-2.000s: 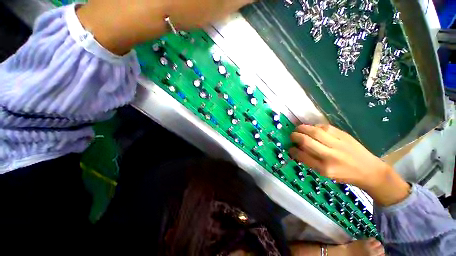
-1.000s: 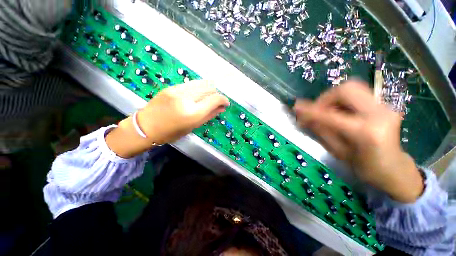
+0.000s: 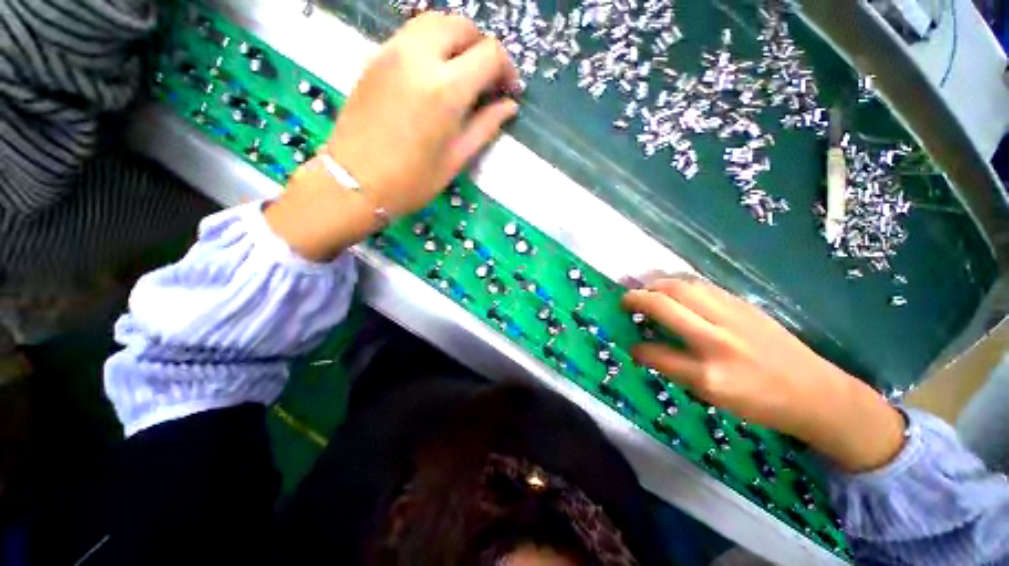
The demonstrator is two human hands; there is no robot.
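Note:
The green circuit board panel (image 3: 531, 290) runs diagonally in the rail, with mounted capacitors (image 3: 515, 230) standing in rows. My left hand (image 3: 426, 111) is over the rail's far edge beside the heap of loose capacitors (image 3: 708, 105). Its fingers are curled, and whatever is between them is hidden. My right hand (image 3: 736, 359) is low over the panel's far edge, thumb and fingers a little apart around a small silver-topped capacitor at the board. I cannot tell whether they grip it.
The pale metal rail (image 3: 553, 199) lies between the panel and the dark green tray (image 3: 620, 182). A flat pale strip (image 3: 835, 194) lies among the loose parts. The tray's raised rim (image 3: 940, 127) curves at the right. Dark hair with an ornament (image 3: 536, 480) shows at the bottom; a striped sleeve (image 3: 66, 122) is upper left.
My left hand has moved from over the panel up to the tray's near edge. My right hand has moved from the tray side down and left to the panel.

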